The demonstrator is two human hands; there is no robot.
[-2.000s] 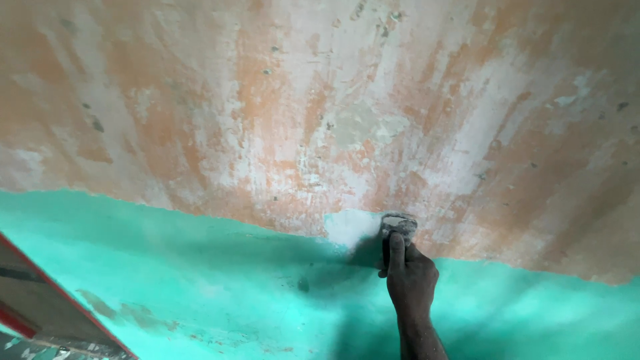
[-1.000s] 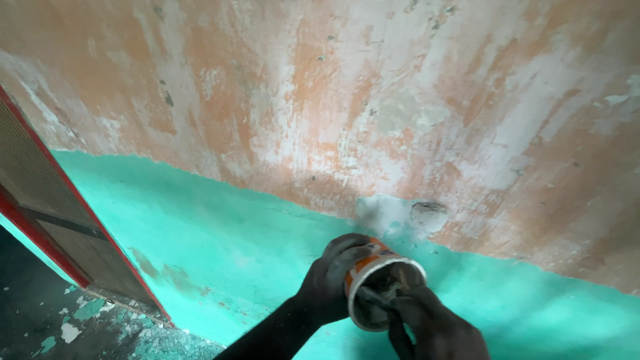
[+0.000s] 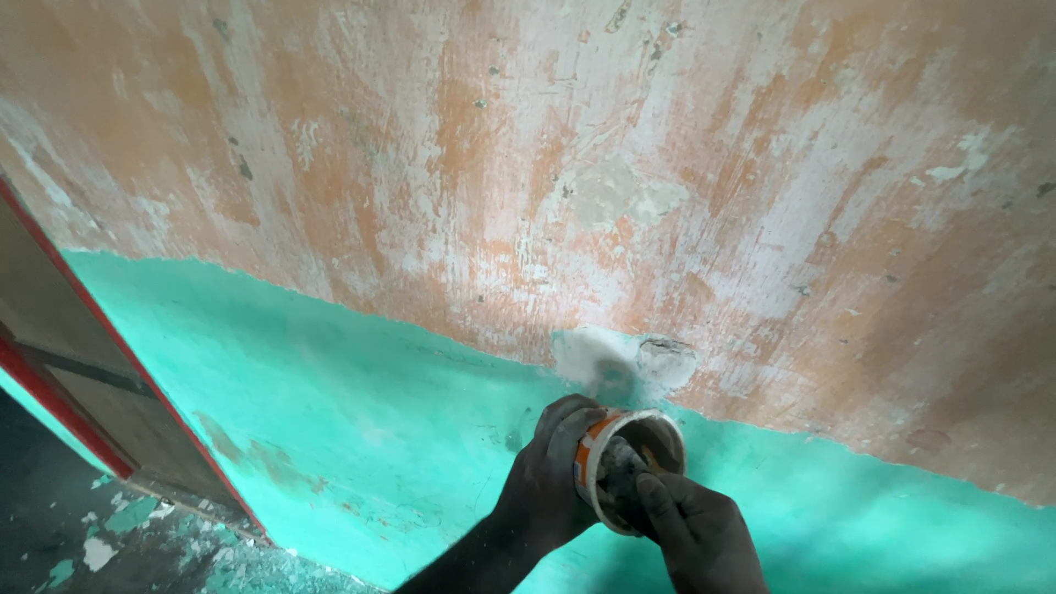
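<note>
My left hand (image 3: 554,466) grips an orange and white tub (image 3: 587,458) by its outer side, its mouth tilted toward me. Inside that tub, my right hand (image 3: 689,516) holds a small scraper (image 3: 623,462) whose grey, caked blade is partly in shadow; its handle is hidden by my fingers. Just above the tub, a whitish filler patch (image 3: 594,355) lies on the wall where bare plaster meets green paint. A rough-edged hollow (image 3: 667,348) shows at the patch's right part.
The wall's scraped orange and white plaster (image 3: 462,165) is above, turquoise paint (image 3: 330,396) below. A red-edged door frame (image 3: 124,346) stands at the left. Paint flakes (image 3: 132,516) litter the dark floor at lower left.
Two seconds ago my right hand held the scraper against the wall at the patch. It has moved down into the tub, which my left hand has brought into view.
</note>
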